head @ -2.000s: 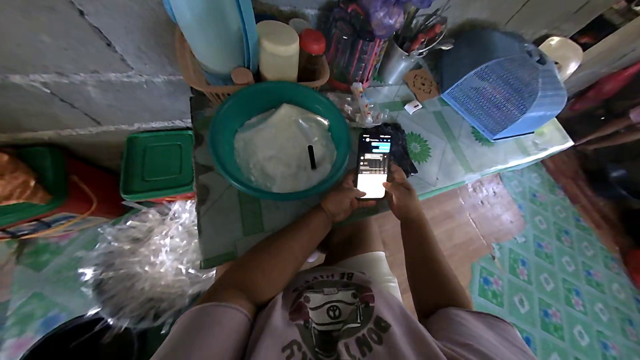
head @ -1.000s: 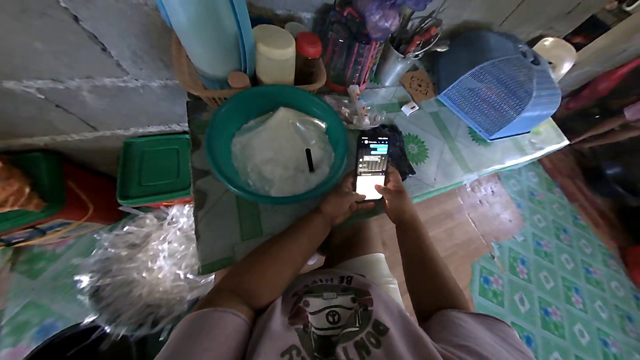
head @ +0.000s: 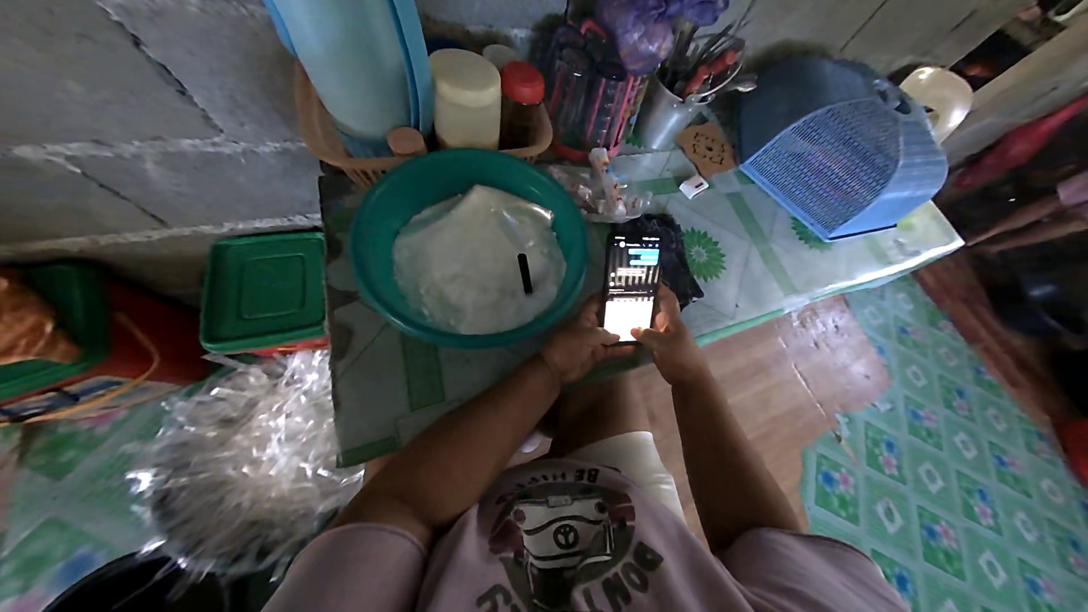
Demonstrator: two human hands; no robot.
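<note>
My left hand [head: 580, 344] and my right hand [head: 671, 340] hold a lit smartphone [head: 631, 285] between them at the table's front edge, thumbs over the lower screen. The screen bears writing. Beyond and right of the phone lies a crumpled black plastic bag [head: 676, 255]. Left of the phone stands a green plastic basin [head: 365, 255] with a clear plastic bag of white material [head: 467, 263] in it. A short black strip shows over that bag. Clear crumpled plastic wrapping [head: 608, 191] lies just behind the phone, right of the basin.
On the table [head: 756, 255] stand a tan basket [head: 319, 127] of jars, a metal utensil holder [head: 663, 115] and a blue slatted plastic container [head: 841, 161]. Left of the table are a green-lidded container [head: 265, 289] and a heap of clear plastic strips [head: 255, 459]. A person's arm shows at far right.
</note>
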